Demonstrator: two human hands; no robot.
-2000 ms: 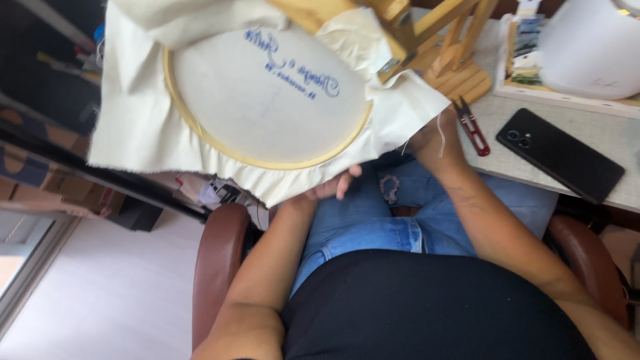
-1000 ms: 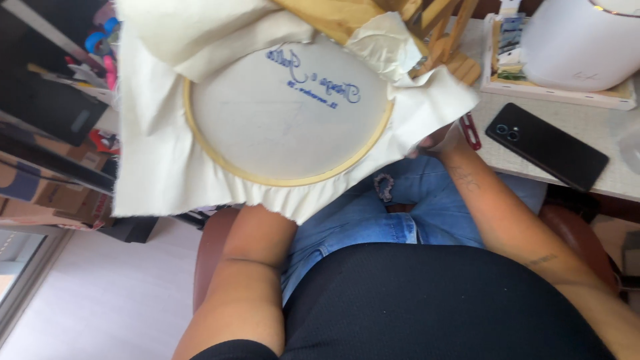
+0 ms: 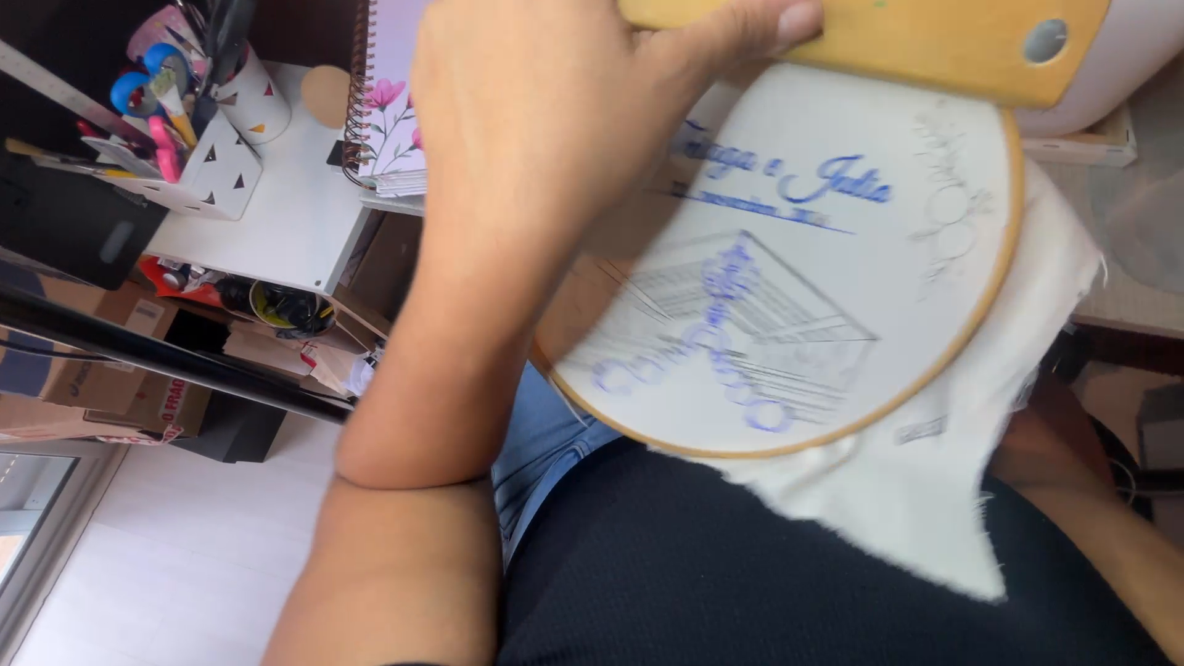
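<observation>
A wooden embroidery hoop stands tilted over my lap, its white fabric showing blue lettering, a pencil-like line drawing and purple floral outlines. Loose cloth with a frayed edge hangs from its lower right. My left hand reaches across the hoop's upper left, its thumb on the yellowish wooden bar of the stand; its other fingers are cut off or hidden. My right hand is out of sight behind the cloth; only that forearm shows at the right.
A spiral notebook with printed flowers lies on a white surface at the upper left. Beside it stand a white holder with scissors and brushes, and a white cup. Cardboard boxes sit low at the left. A white container is at the upper right.
The hoop has turned over: its mirrored lettering now reads the right way round, and the drawings show. My left hand has come up from below the cloth onto the wooden bar.
</observation>
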